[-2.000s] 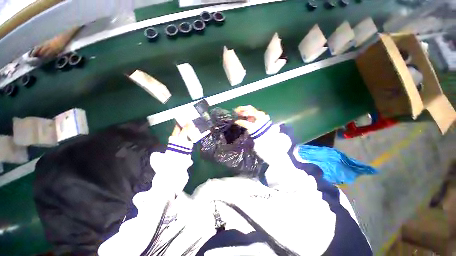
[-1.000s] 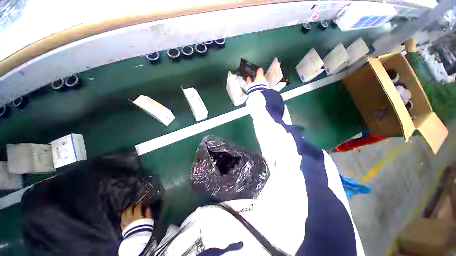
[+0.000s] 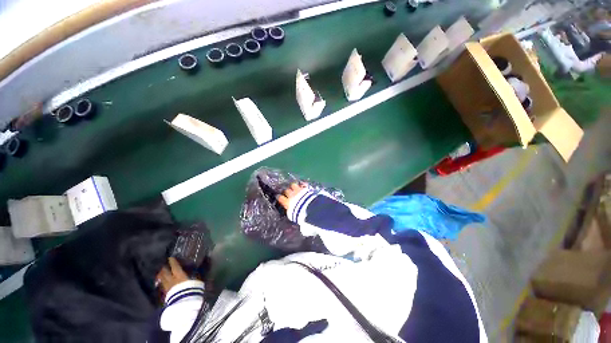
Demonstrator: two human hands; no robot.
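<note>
My right hand (image 3: 291, 195) is at the mouth of the thin shiny black poly bag (image 3: 262, 218), its fingers partly inside; what they touch is hidden. My left hand (image 3: 171, 275) is at the right edge of the large matt black bag (image 3: 87, 268), with its fingers on a flat dark accessory pack (image 3: 189, 246). Open white unit cartons stand along the white line; one (image 3: 308, 97) is ahead of my right hand, another (image 3: 254, 120) and a tilted one (image 3: 199, 132) are to its left.
Closed-looking white cartons (image 3: 92, 199) stand at left. Black round parts (image 3: 234, 50) lie along the far side. An open brown shipping carton (image 3: 492, 100) with round items is at right. A blue plastic bag (image 3: 429, 213) and a red item (image 3: 469, 161) are at the belt's near edge (image 3: 402, 184).
My right hand has come back from the white cartons to the poly bag. A dark part now shows in the carton there. My left hand has stayed by the large black bag.
</note>
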